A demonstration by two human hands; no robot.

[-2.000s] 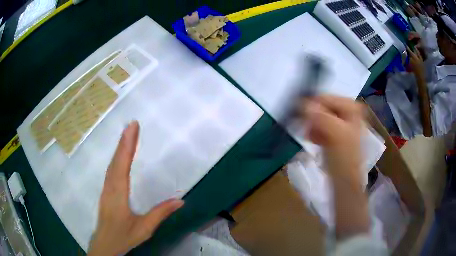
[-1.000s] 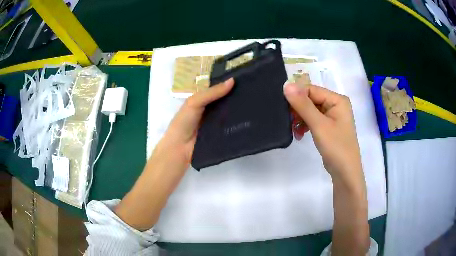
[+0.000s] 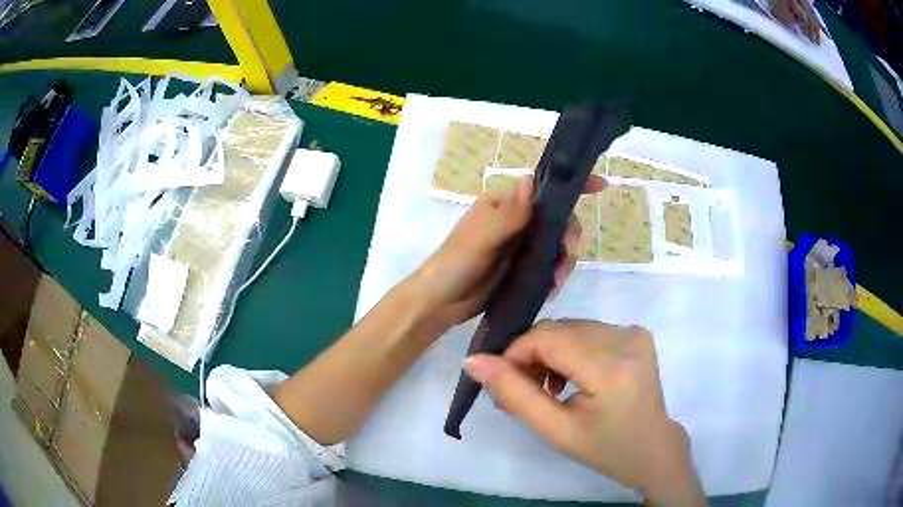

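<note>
A black phone case (image 3: 535, 248) is held up over the white foam mat (image 3: 416, 396), turned nearly edge-on, so its flat faces are mostly hidden. My left hand (image 3: 495, 243) grips it around its middle, fingers partly behind it. My right hand (image 3: 584, 396) is at its lower part, with the thumb and bent fingers at the edge near the lower end. Whether the right fingers pinch the case or only touch it is unclear. Adhesive sheets with tan pieces (image 3: 624, 223) lie on the mat behind the case, partly covered by it.
At left are tangled white backing strips (image 3: 124, 188), a bagged adhesive pack (image 3: 213, 223) and a white charger (image 3: 310, 178) with its cable. A blue bin (image 3: 820, 339) with tan scraps stands at right. A white sheet (image 3: 842, 436) lies below it. A yellow post (image 3: 250, 45) rises at the back left.
The case has turned from its lettered face showing to nearly edge-on. My right hand has moved from its upper right side down to its lower end. The view has shifted.
</note>
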